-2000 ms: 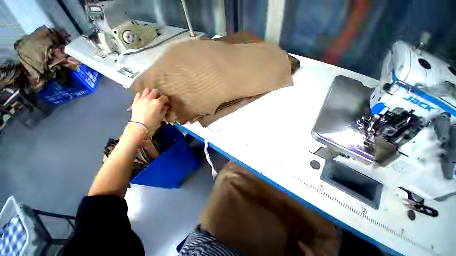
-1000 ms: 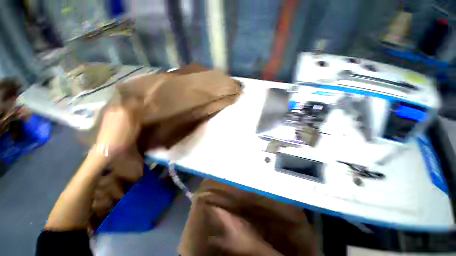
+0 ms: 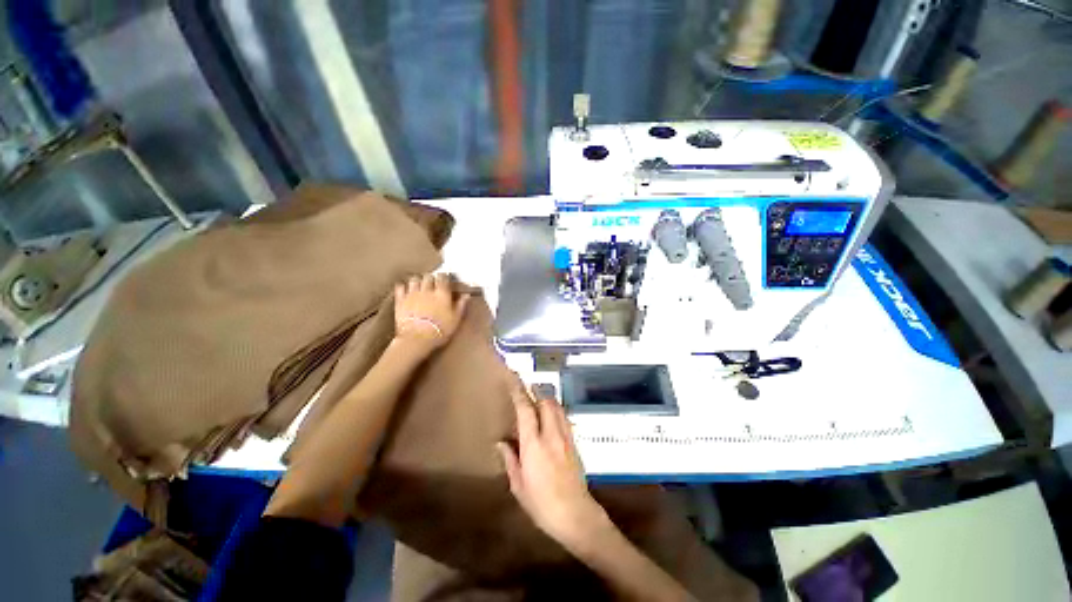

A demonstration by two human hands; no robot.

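A brown ribbed garment panel lies across the table's front edge, between the stack and the machine, and hangs towards the lap. My left hand lies on its upper part, fingers spread over the cloth. My right hand is at its right edge, fingers on the cloth near the table opening; whether it grips the edge is unclear. The thick stack of cut brown panels lies to the left. The white overlock machine stands right of the panel, its metal cloth plate just beyond the panel's edge.
Black thread snips lie on the table right of the dark table opening. A blue bin with crumpled brown pieces is at lower left. A dark phone lies on a cream board at lower right. Thread cones stand behind.
The view has turned right towards the machine. My left hand has moved from the stack's left side to a panel beside the machine. My right hand has come up from the lap onto the panel's edge.
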